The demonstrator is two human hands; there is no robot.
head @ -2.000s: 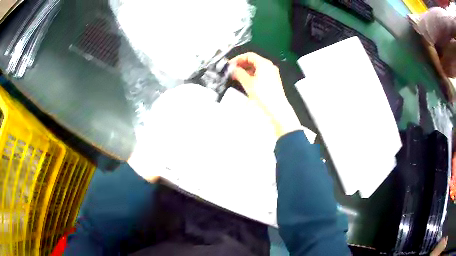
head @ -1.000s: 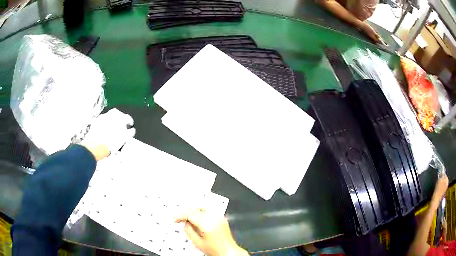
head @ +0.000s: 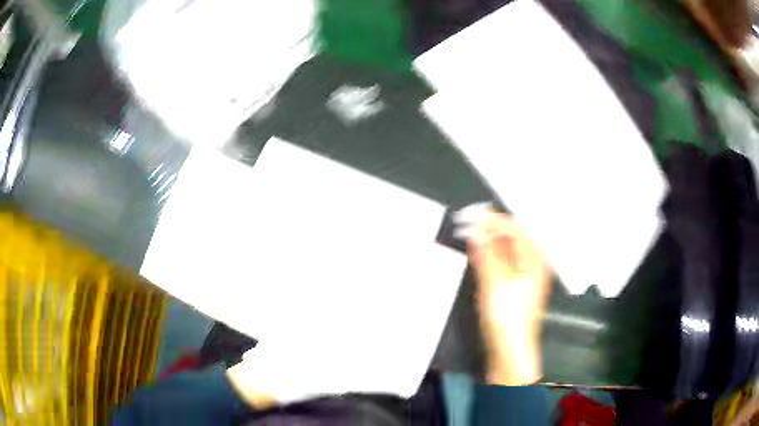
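Note:
A white stepped sheet (head: 308, 258) lies in front of me, overexposed, so no marks show on it. My right hand (head: 509, 291) is bare and blurred, just beyond the sheet's right edge, with its fingertips closed on a small whitish piece (head: 476, 218). My left hand (head: 251, 388) shows only as a bit of wrist at the sheet's near edge. The rest of it is hidden or merges with the white, so its grip cannot be told.
A clear plastic bag (head: 220, 62) is at the upper left, with a small whitish heap (head: 356, 101) beside it. Stacked white panels (head: 549, 158) lie to the right. Black ribbed parts (head: 699, 266) are at far right, a yellow crate (head: 79, 333) at lower left.
The view has swung and blurred. My left hand has moved from beside the bag to the sheet's near edge. My right hand has moved off the sheet to beyond its right edge.

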